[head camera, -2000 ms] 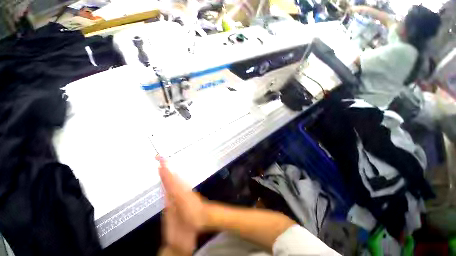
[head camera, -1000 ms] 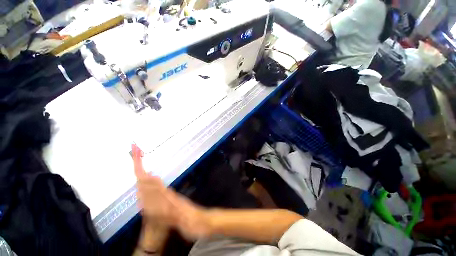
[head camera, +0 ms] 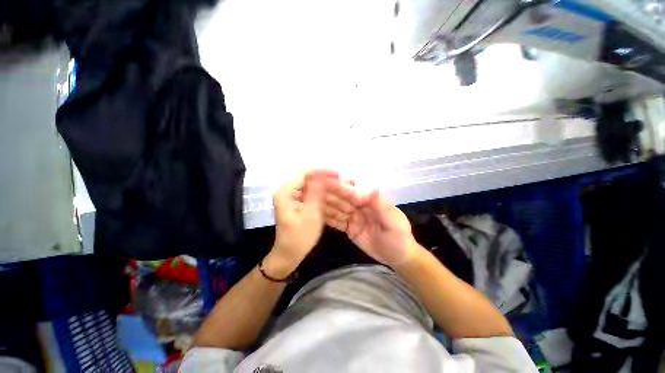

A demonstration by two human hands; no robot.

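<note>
My left hand (head camera: pixel 299 218), with a dark bracelet at the wrist, is over the front edge of the white sewing table (head camera: pixel 306 87). My right hand (head camera: pixel 379 226) is beside it, palm turned up, fingers spread a little and slightly blurred. The fingertips of both hands meet or overlap; whether they touch cannot be told. No cloth shows in either hand. The sewing machine (head camera: pixel 561 33) is at the upper right, its presser foot (head camera: pixel 465 67) above and right of my hands.
A pile of black cloth (head camera: pixel 153 146) hangs over the table's front edge at left. Below the table are a blue plastic basket (head camera: pixel 95 342), bagged coloured items (head camera: pixel 171 299) at left and black and white cut pieces (head camera: pixel 496 255) at right. A dark object (head camera: pixel 618 135) lies at the table's right.
The view has swung down and left, so the machine now shows at the upper right. My hands, earlier overlapping and seen from the side, now show apart at the palms with fingers spread.
</note>
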